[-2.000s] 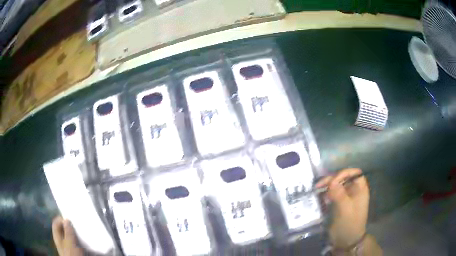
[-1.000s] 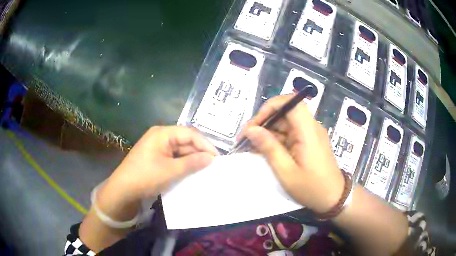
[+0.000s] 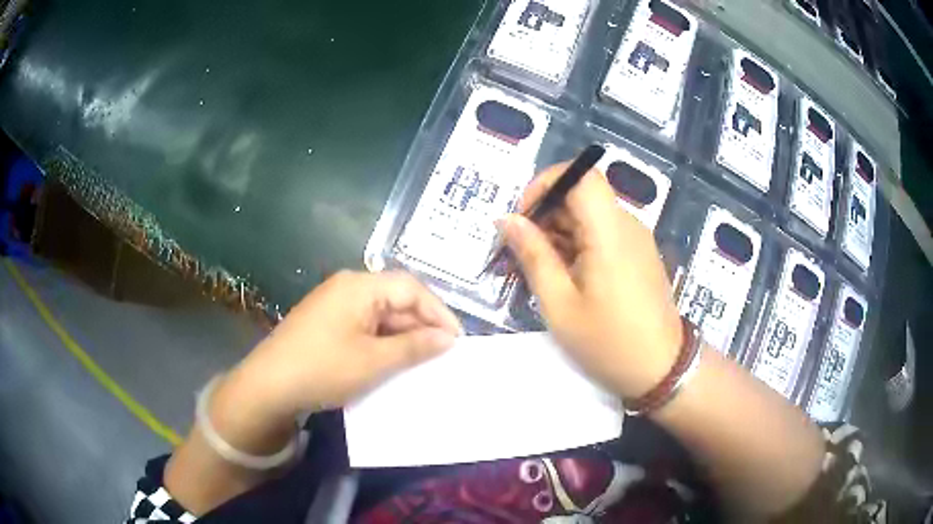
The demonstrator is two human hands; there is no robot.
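Note:
My left hand (image 3: 358,333) pinches the upper left part of a plain white sheet (image 3: 486,404) near the front of my body. My right hand (image 3: 604,276) holds slim black tweezers (image 3: 558,194); their tip points down at the lower edge of the nearest carded pack (image 3: 473,189). Whether the tip touches the pack or holds a sticker is too small to tell. The clear blister tray (image 3: 384,241) holds two rows of white carded packs with dark oval hang holes. My right hand hides part of the second pack in the near row.
The dark green bench (image 3: 276,102) extends left of the tray, with a frayed edge (image 3: 153,241). More packs (image 3: 849,41) lie at the top right. A pale curled piece (image 3: 900,374) lies at the right edge. Grey floor with a yellow line (image 3: 87,353) shows at lower left.
The view has swung round since the oldest frame. Since one second ago, the right hand and tweezers have moved up from the sheet's top edge to the nearest pack's lower edge.

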